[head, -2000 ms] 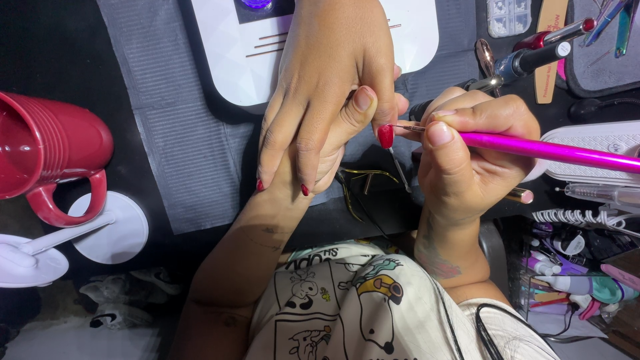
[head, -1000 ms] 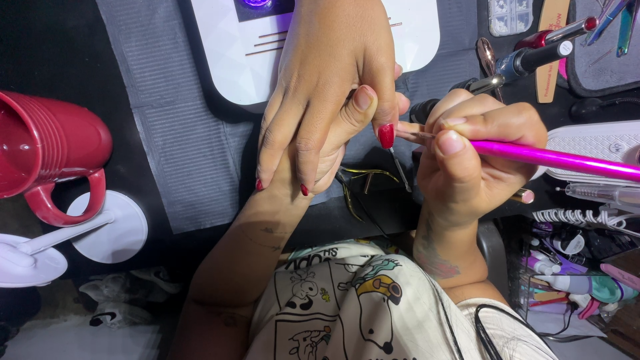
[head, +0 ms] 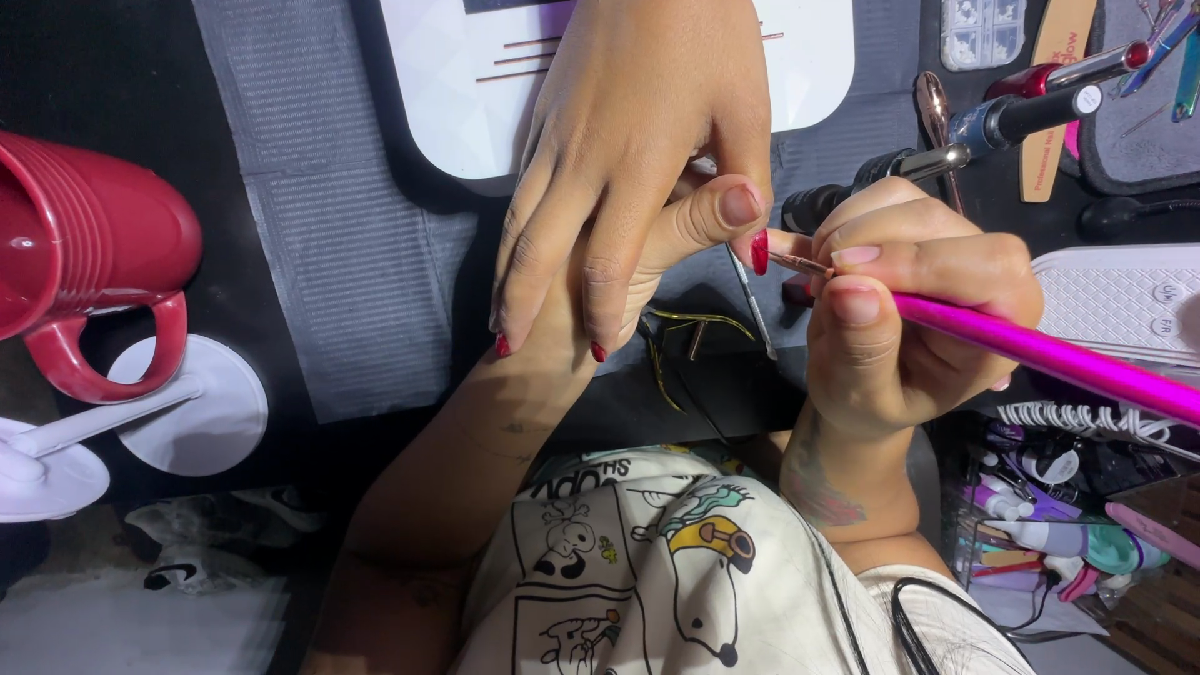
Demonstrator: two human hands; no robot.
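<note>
My left hand [head: 694, 220] is under another person's hand [head: 647, 112] and grips it, my thumb lying beside that person's thumb. The other hand has red-painted nails, its fingers draped over my wrist. My right hand [head: 909, 291] pinches a fine brush with a metallic pink handle [head: 1041, 347]. The brush tip touches or nearly touches the red thumbnail [head: 759, 252]; exact contact is unclear. A slim silver tool [head: 753, 305] extends below that thumb, its upper end hidden. Gold-coloured nippers or scissors [head: 698, 323] lie just below the hands.
A white nail lamp [head: 441, 122] stands behind the hands on a dark towel [head: 347, 272]. At left are a red mug [head: 122, 225] and a white round stand [head: 230, 412]. Polish bottles [head: 994, 122], a wooden nail file [head: 1055, 103] and a white device [head: 1116, 291] are at right.
The other person's thumb has shifted right, its nail now seen more from the side. My right hand has moved slightly down, and the brush handle slants more steeply.
</note>
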